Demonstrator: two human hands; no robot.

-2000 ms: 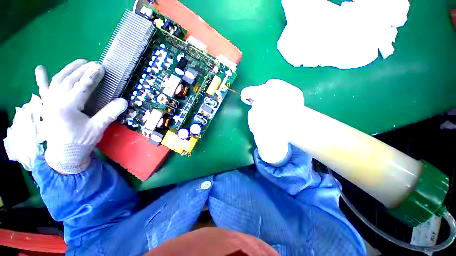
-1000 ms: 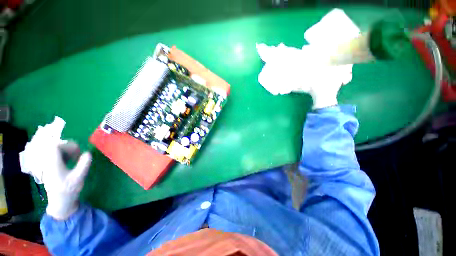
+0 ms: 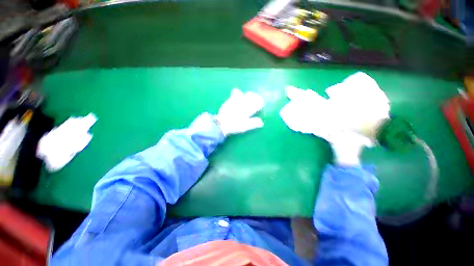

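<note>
The circuit board assembly sits with its red foam pad on the darker strip at the back, blurred. My left hand, in a white glove, is over the green mat below it, fingers apart and empty. My right hand, also gloved, is at the white cloth; glove and cloth blend in glare, so its fingers and grip are unclear. The glue cartridge shows only a short pale part and its green cap, just right of this hand; its nozzle is hidden.
Another crumpled white cloth lies at the mat's left. A black tray with white and yellow items stands at the left edge. A clear hose curves down from the cap. Red items are at the right edge; blurred parts lie back left.
The board and red pad have gone from the near mat to the back strip. My left hand has moved from the left side to the middle. The view has tilted up. My right hand stays by the cloth.
</note>
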